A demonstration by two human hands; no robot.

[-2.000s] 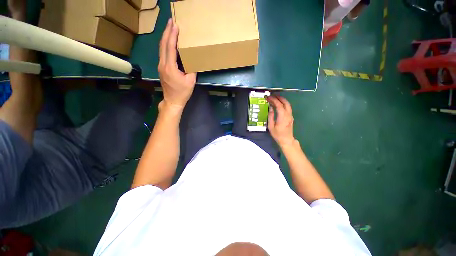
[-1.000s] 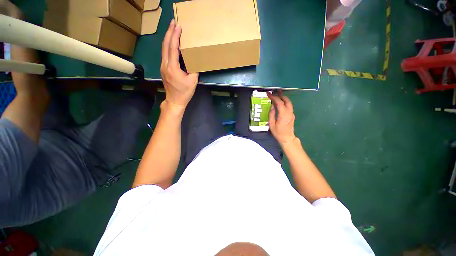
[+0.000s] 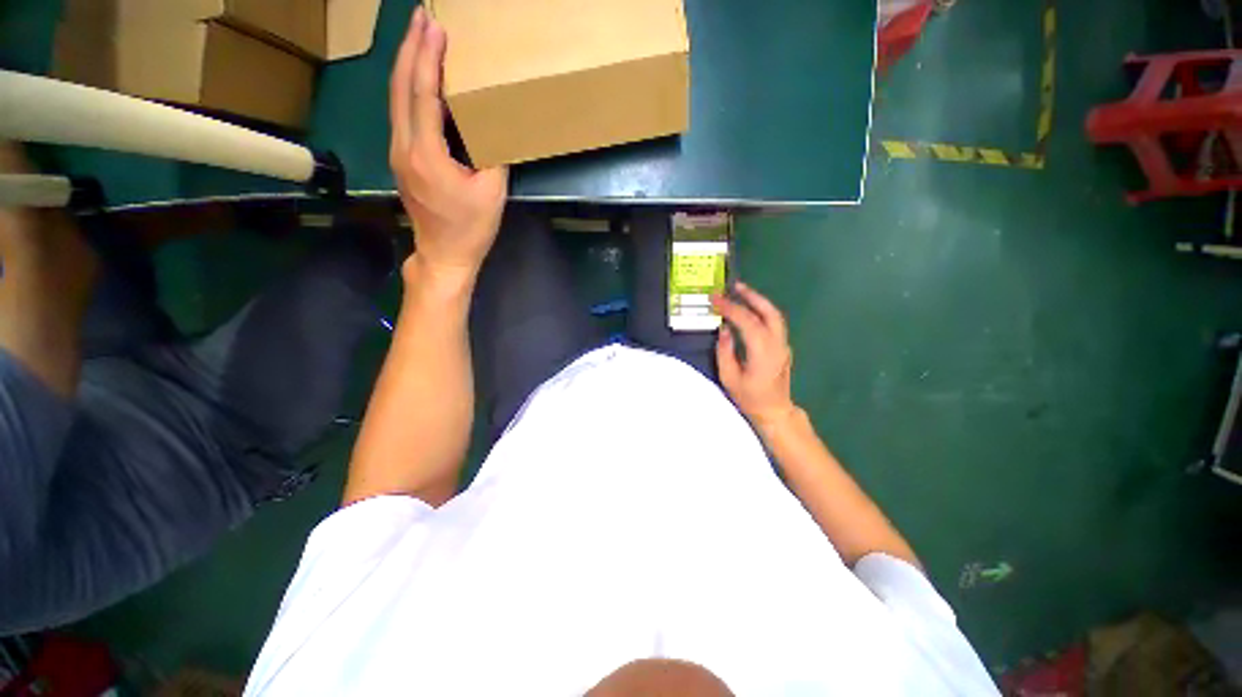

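A closed brown cardboard box [image 3: 565,75] lies on the green workbench near its front edge, cut off by the top of the picture. My left hand [image 3: 447,170] lies flat along the left side of the box with its fingers extended, touching it but not gripping it. A smartphone [image 3: 697,272] with a green-and-white screen rests on my right thigh, just below the bench edge. My right hand [image 3: 756,357] is at the phone's lower right, fingers slightly bent, with a fingertip on or just over the screen.
Brown part-folded boxes [image 3: 245,68] lie at the bench's upper left. A cream tube [image 3: 157,125] crosses in front of them. A person in grey [image 3: 150,449] sits at the left. A red stool [image 3: 1171,123] and yellow-black floor tape [image 3: 953,154] are at the right.
The view has shifted, so the bench and box sit higher in the picture. My right hand has moved down the phone to its lower right, and the screen content differs. My left hand remains at the box.
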